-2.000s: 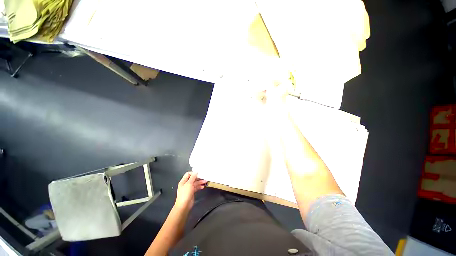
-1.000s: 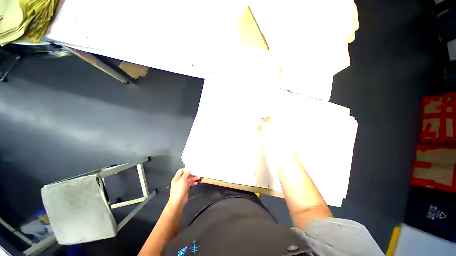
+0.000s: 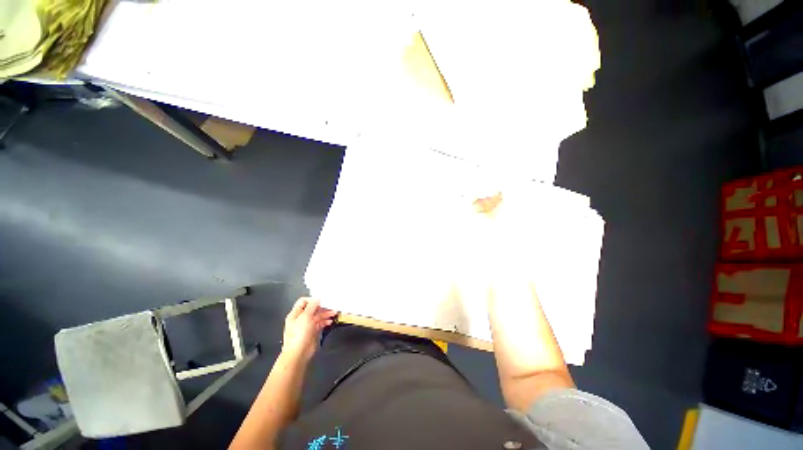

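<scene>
A stack of large boards (image 3: 396, 255), glaring white, lies in front of me with a brown edge along its near side. My left hand (image 3: 308, 323) is at the near left corner of the stack, fingers against the edge. Whether it grips a board is hard to tell. My right hand (image 3: 489, 204) is over the upper middle of the boards, nearly washed out by glare. Only a few finger parts show, and I cannot tell if it holds anything. My right forearm crosses the boards.
A white-topped table (image 3: 229, 61) adjoins the far side of the boards. Yellow-green leather pieces (image 3: 66, 39) lie at its far left. A pale stool (image 3: 119, 373) stands on the dark floor at left. Red and brown cartons (image 3: 757, 299) are at right.
My right hand first drew back from the far edge of the boards toward me, then moved slightly outward and right. My left hand stays at the near left corner. The view has shifted somewhat.
</scene>
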